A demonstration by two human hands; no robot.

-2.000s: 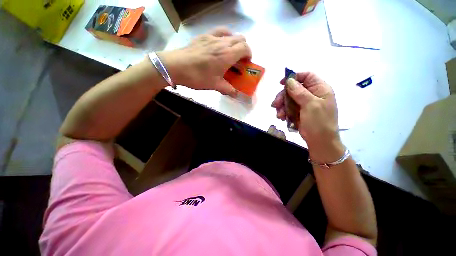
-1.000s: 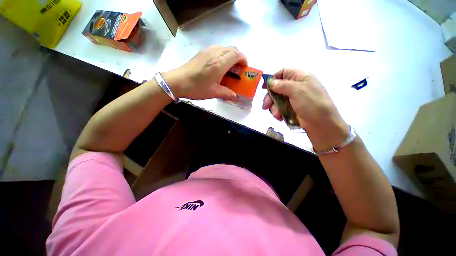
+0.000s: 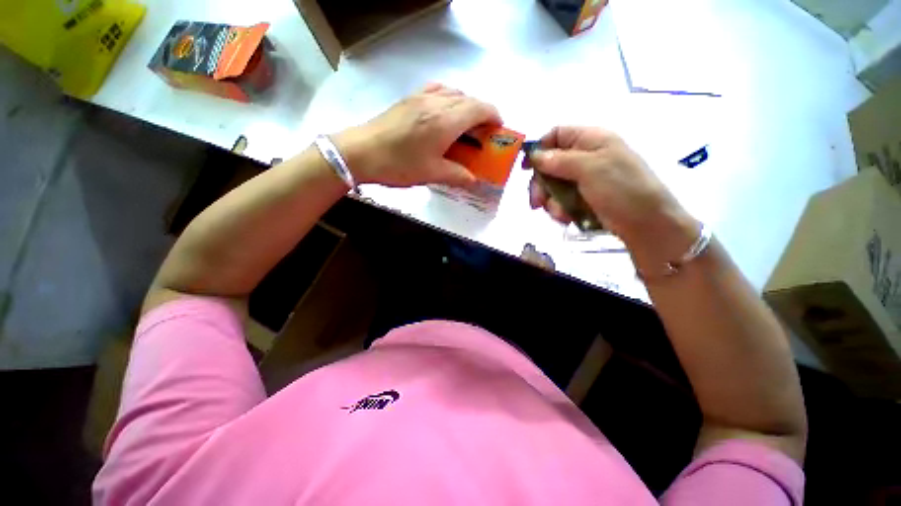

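My left hand holds a small retail carton near the table's front edge, with its orange end facing my right hand. The rest of the carton is mostly hidden by my fingers. My right hand is closed on a utility knife with an olive-brass body. The knife's dark tip is at or very near the right edge of the orange end; contact is unclear. A small black hang tab lies on the white table to the right.
Another retail carton with an open orange flap lies at the left, near a yellow bag. An open brown box and a dark carton are at the back. Brown cartons stand at the right. A pale sheet lies beyond my hands.
My right hand has moved left and up, bringing the knife tip from clear of the carton to its orange end. My left hand still holds the carton. The view has shifted slightly.
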